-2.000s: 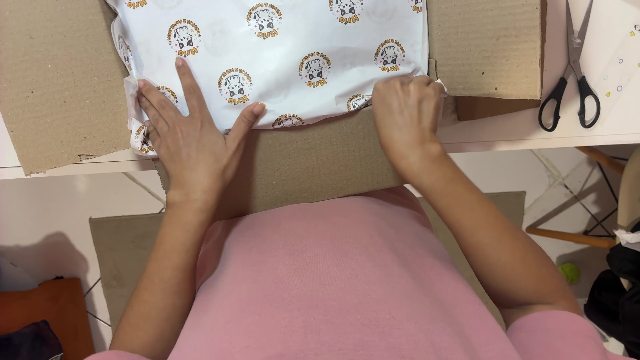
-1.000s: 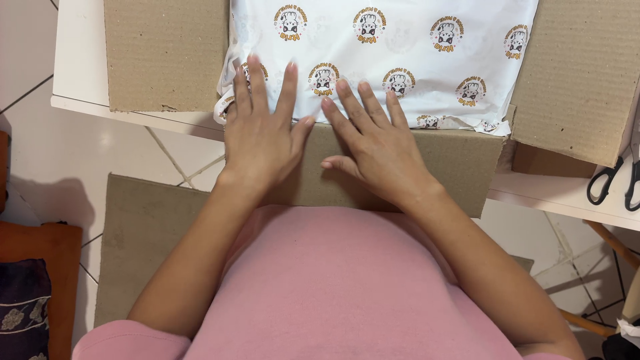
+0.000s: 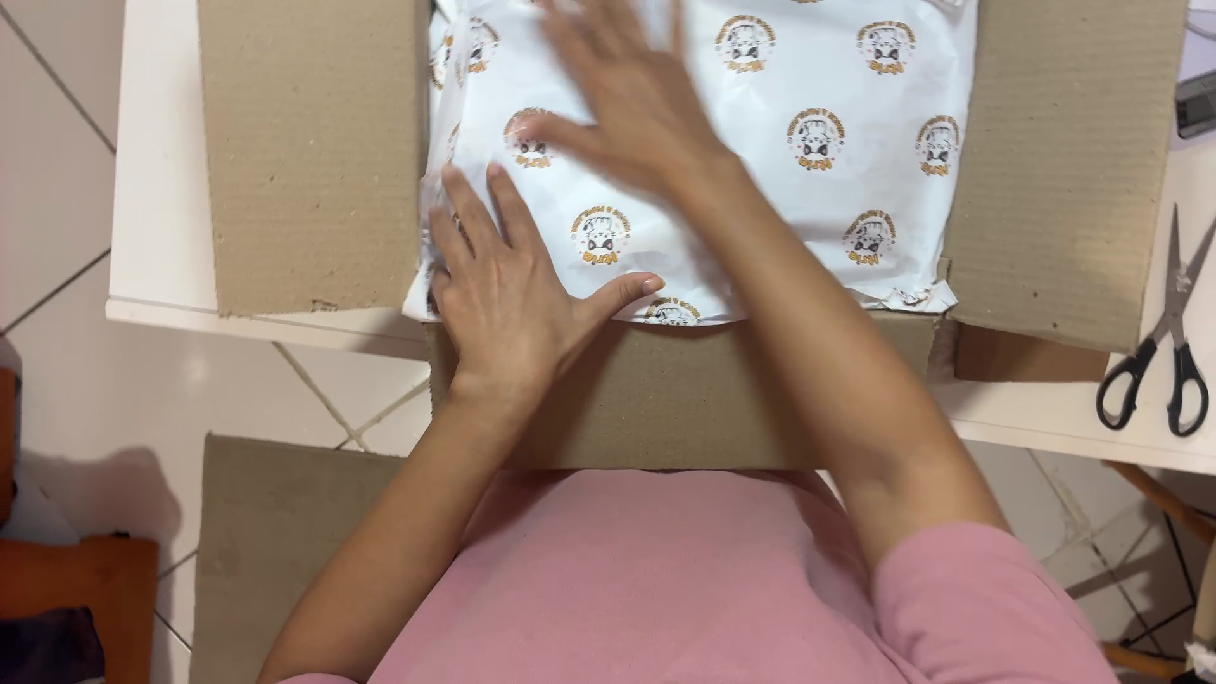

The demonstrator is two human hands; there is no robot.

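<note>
A white plastic mailer bag [image 3: 760, 218] printed with small cat emblems lies in an opened cardboard box [image 3: 665, 399], whose flaps spread left, right and toward me. My left hand [image 3: 503, 294] rests palm down on the bag's lower left corner, fingers spread and thumb out to the right. Farther up the bag is my right hand [image 3: 636, 104], blurred, palm down with its fingers apart. Neither hand grips anything. The bag's far edge lies outside the view, and its near edge overlaps the box's near side.
Black-handled scissors [image 3: 1178, 323] lie on the white table [image 3: 161, 256], right of the right flap [image 3: 1064, 171]. The left flap [image 3: 313, 152] covers part of the tabletop. A cardboard piece [image 3: 266, 560] is below the table at left, near an orange chair [image 3: 123, 589].
My right hand has moved up and left across the bag, away from its near edge. My left hand remains at the lower left part of the bag.
</note>
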